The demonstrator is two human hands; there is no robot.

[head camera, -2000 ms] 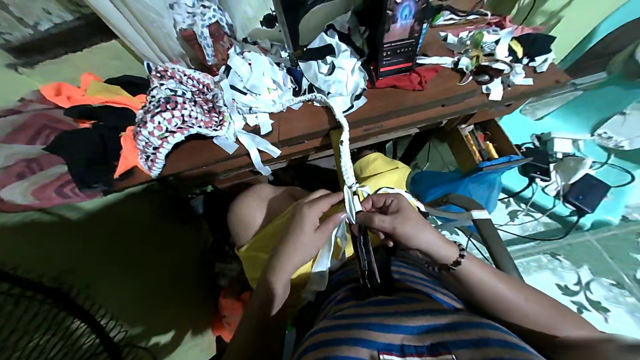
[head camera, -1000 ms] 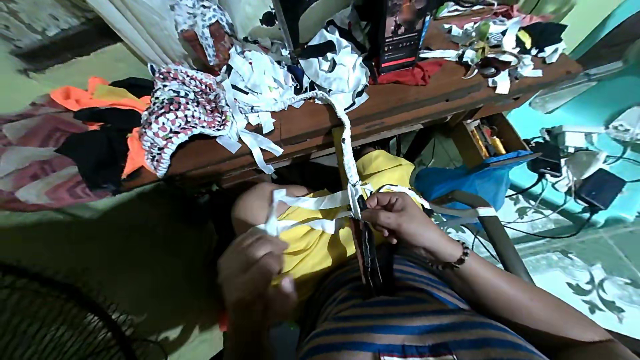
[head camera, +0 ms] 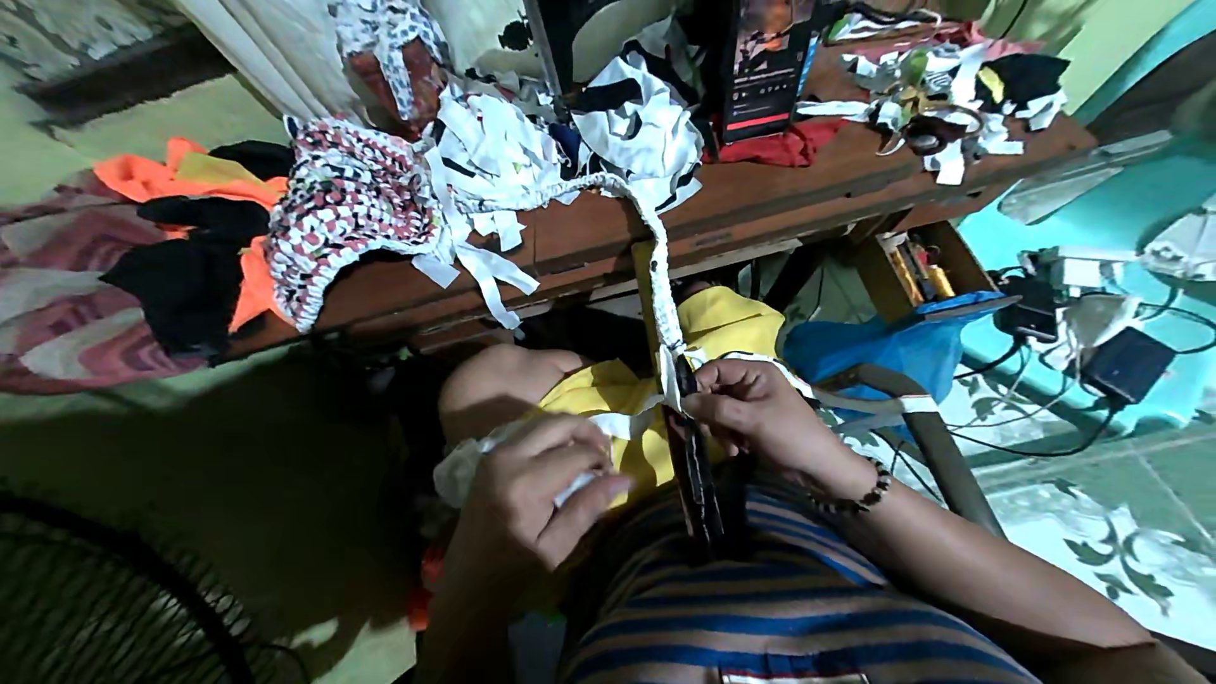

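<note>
A braided white fabric cord (head camera: pixel 661 256) runs from the table edge down to a dark, narrow bar-like tool (head camera: pixel 698 475) that stands in front of my striped shirt. My right hand (head camera: pixel 746 404) pinches the cord's lower end against the top of this tool. To the left, my left hand (head camera: pixel 541 484) is closed on a white fabric strip (head camera: pixel 627 423) that stretches to the cord's end; the hand is slightly blurred. Upper left on the table, a woven red, white and black fabric piece (head camera: pixel 347 204) lies beside loose white strips (head camera: pixel 499 147).
The wooden table (head camera: pixel 589 233) carries more scraps (head camera: pixel 950 95) and a lit phone-like screen (head camera: pixel 765 57). Below are an open drawer (head camera: pixel 921 266), a blue bag (head camera: pixel 845 351), a chair arm (head camera: pixel 950 465) and chargers with cables (head camera: pixel 1126 366). A fan guard (head camera: pixel 114 589) stands lower left.
My left hand has moved left from the cord, where it was two seconds ago, and the white strip now spans the gap. My right hand has stayed at the cord's lower end.
</note>
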